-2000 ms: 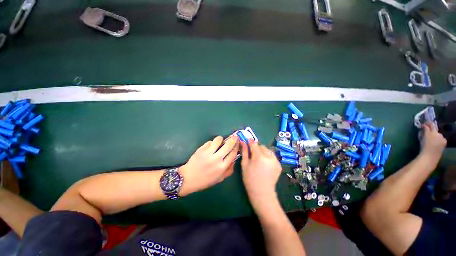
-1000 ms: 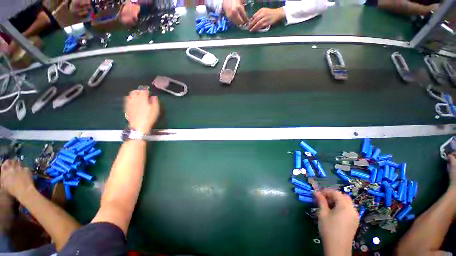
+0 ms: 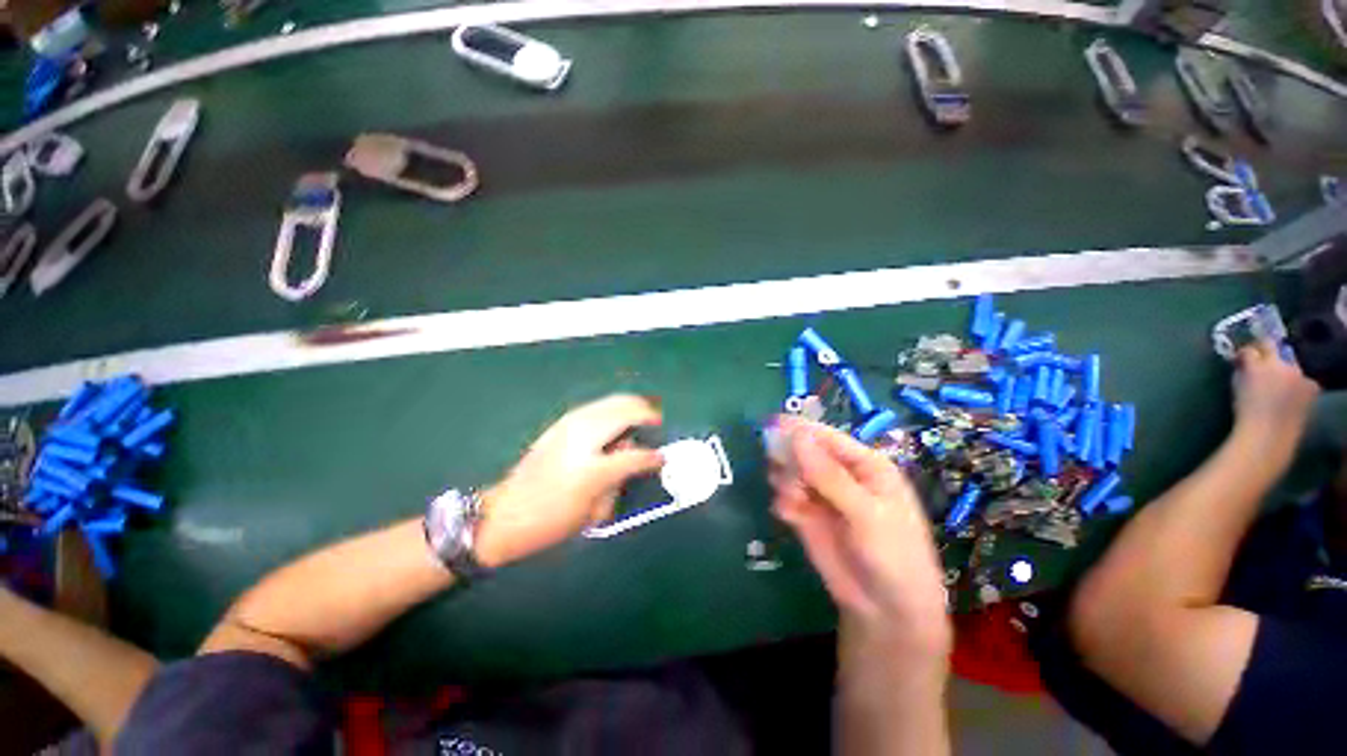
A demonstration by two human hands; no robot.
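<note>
A white loop-shaped housing (image 3: 691,473) with a round block end is at the middle of the near green worktop. My left hand (image 3: 569,480) is on its loop, thumb against it; the hand hides part of the loop. My right hand (image 3: 864,510) is to the right of the housing, not touching it, fingertips pinched on a small greyish part (image 3: 779,436), too blurred to name. The mixed parts pile (image 3: 1019,443), with blue cylinders and silver bits, is right of and behind my right hand.
A white strip (image 3: 591,318) crosses beyond my hands. Past it, the lane holds a fitted unit (image 3: 306,236) and loose housings (image 3: 414,166). Another blue pile (image 3: 96,458) is at left. A neighbour's hand (image 3: 1273,392) holds a unit at right; a neighbour's arm shows at left.
My left hand has come back from the lane to the worktop, where a housing now is. A fitted unit now lies on the lane. My right hand has moved left off the pile.
</note>
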